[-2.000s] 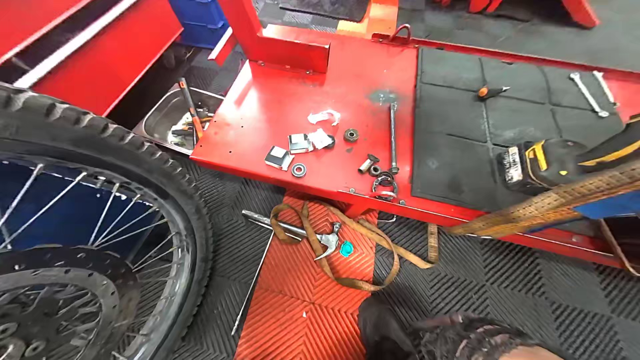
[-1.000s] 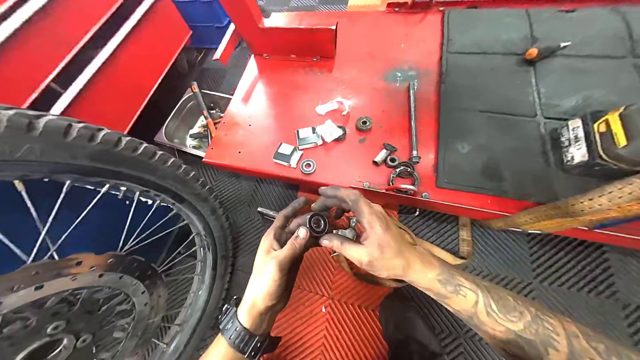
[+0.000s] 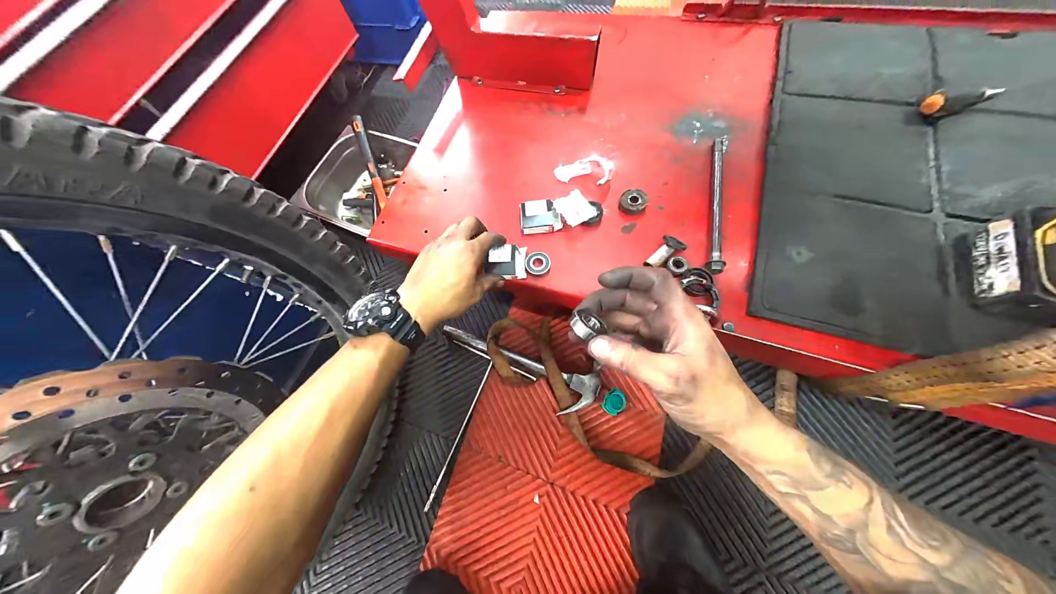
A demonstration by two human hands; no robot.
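Observation:
My right hand (image 3: 660, 351) holds a ball bearing (image 3: 588, 325) between thumb and fingers, just in front of the red bench edge. My left hand (image 3: 458, 268), with a watch on its wrist, grips a small cardboard box (image 3: 505, 261) at the edge of the red metal bench (image 3: 660, 74). Touching or close beside that box, a second bearing (image 3: 538, 263) lies flat. Farther back are another small box (image 3: 540, 216), a crumpled white wrapper (image 3: 575, 208) and a dark round bushing (image 3: 633, 200). A long axle bolt (image 3: 718, 202) and a metal sleeve (image 3: 664, 251) lie to the right.
A knobby motorcycle wheel (image 3: 247, 206) with a brake disc fills the left side. Behind it stands a metal tray (image 3: 330, 177) of tools. A claw hammer (image 3: 582, 392), a strap (image 3: 627, 462) and a green cap (image 3: 614, 402) lie below. A screwdriver (image 3: 949, 103) rests on the black mat.
My hands were together around a bearing one second ago and have come apart. The left hand has reached to the small box on the bench; the right keeps a bearing.

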